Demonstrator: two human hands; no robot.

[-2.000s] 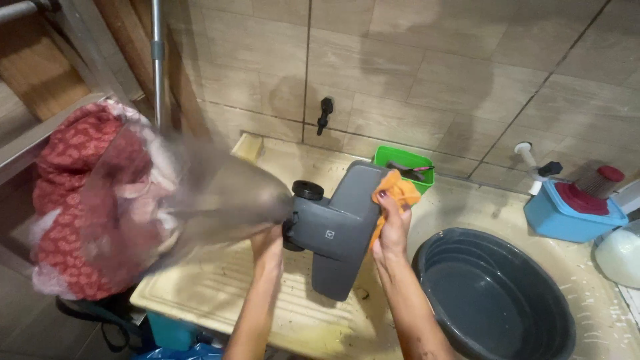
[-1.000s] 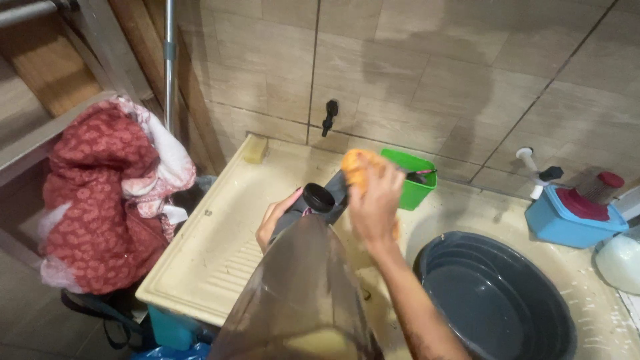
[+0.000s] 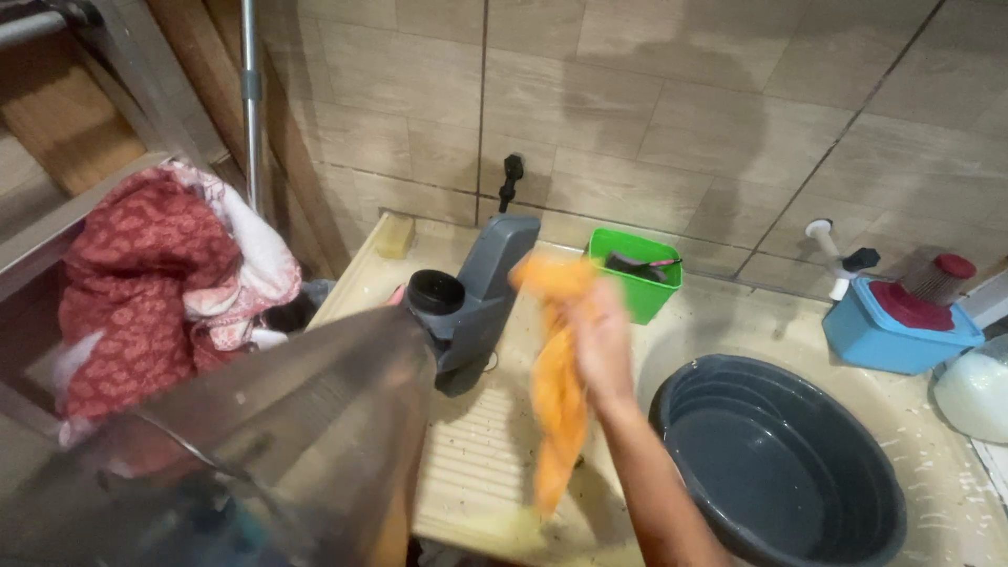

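Note:
A grey plastic appliance part with a round black cap and a smoky see-through plastic piece is held up over a cream laundry sink. Just a sliver of my left hand shows behind the black cap, at the edge of the part; the rest is hidden. My right hand, blurred, grips an orange cloth that hangs down right of the grey part. A gap shows between cloth and part.
Right of my right hand sits a dark round basin. Behind are a green container, a black tap and a blue box with a red-ended filter. Red patterned fabric lies left, near a metal pole.
My right hand and the cloth have come away from the grey part, and the cloth now hangs long. The see-through piece has swung to the lower left since one second ago.

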